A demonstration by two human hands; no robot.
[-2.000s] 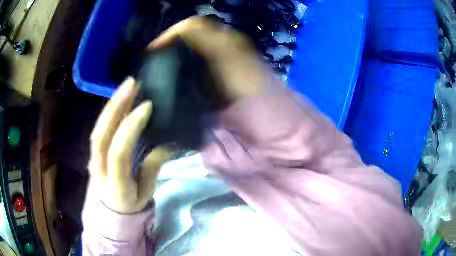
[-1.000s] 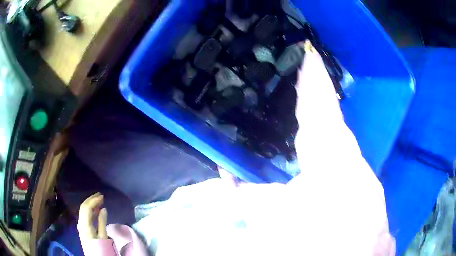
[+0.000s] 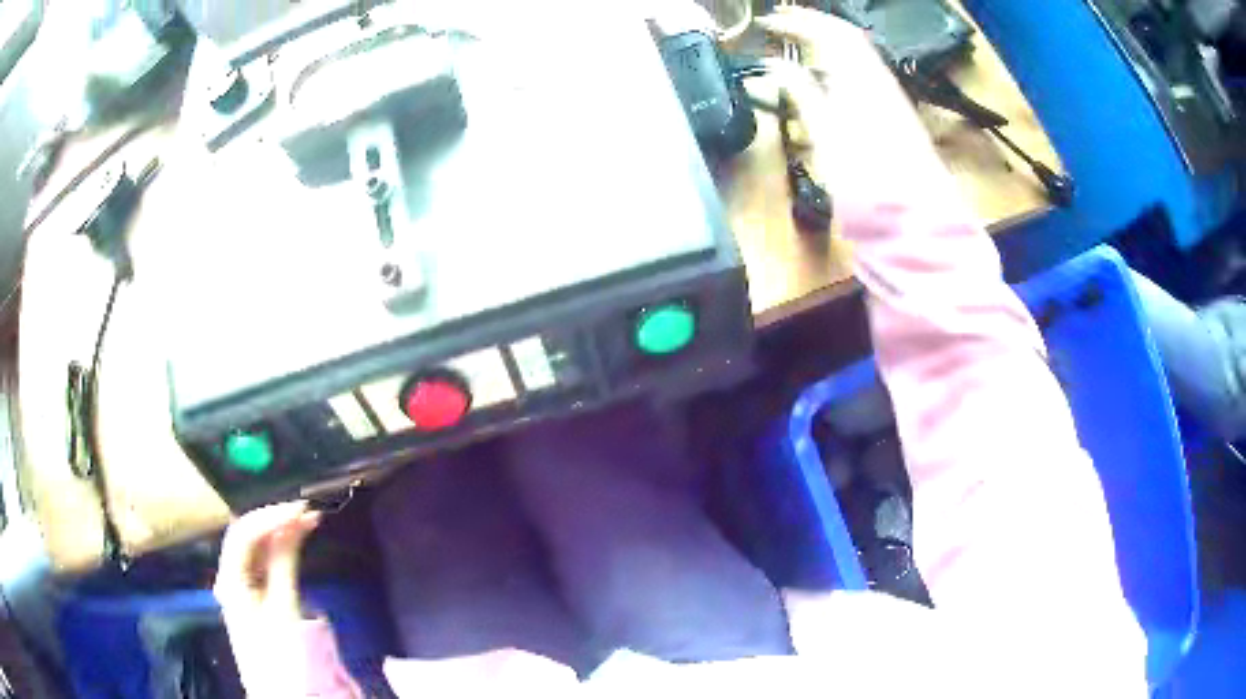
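Observation:
A black housing (image 3: 708, 93) with small pale lettering stands beside the press's right edge. My right hand (image 3: 806, 62) is just right of it, over the bench, its fingers at the cord side. Glare and blur hide whether the fingers grip anything. A black plug on a short cord (image 3: 809, 195) hangs or lies below that hand. My left hand (image 3: 273, 535) is low at the left, by the bench's front edge, fingers loosely bent and apart, with nothing seen in it. The press bed (image 3: 547, 178) bears an oval fixture (image 3: 376, 85) and a slotted clamp bar (image 3: 383, 212); no housing shows in the fixture.
The press front has green buttons (image 3: 667, 326) at both ends and a red emergency stop (image 3: 436, 399) between them. Black corded units (image 3: 909, 30) lie on the bench at right. A blue bin (image 3: 1155, 478) stands below right, another at lower left. Cords lie on the left bench.
The view has swung from the blue bin to the press. My right hand has left the bin and is now over the bench beside the press. My left hand stays low at the left.

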